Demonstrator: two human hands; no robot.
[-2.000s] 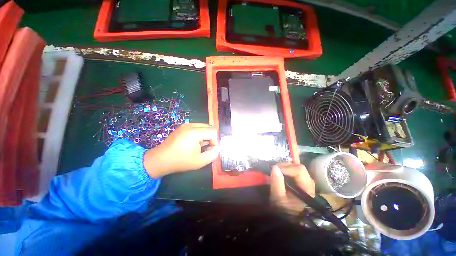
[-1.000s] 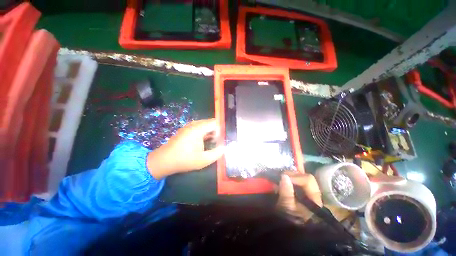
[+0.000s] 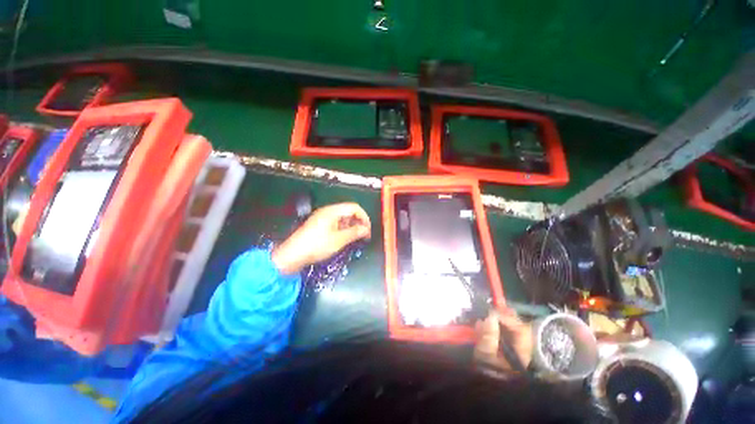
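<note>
The tablet unit (image 3: 444,236) lies in an orange-red foam fixture (image 3: 391,248) in front of me, its near end washed out by glare. My left hand (image 3: 324,238) is left of the fixture, over the loose pile of wired components (image 3: 335,272), with fingers curled; whether they hold anything is unclear. My right hand (image 3: 503,339) is at the fixture's near right corner, closed around the dark soldering iron (image 3: 511,354). The iron's tip is not clear. A thin line, perhaps a wire, shows over the tablet.
Stacked fixtures (image 3: 170,224) and a white compartment tray (image 3: 199,248) stand left. Two fixtures with tablets (image 3: 356,151) (image 3: 497,173) lie beyond the metal edge. Right are a fan (image 3: 544,263), a cup of metal curls (image 3: 563,346), a white round holder (image 3: 683,364) and a pale post (image 3: 662,145).
My left hand has left the fixture's edge and moved left over the component pile. My right hand remains near the fixture's near right corner. The view has shifted, showing more at the left and back.
</note>
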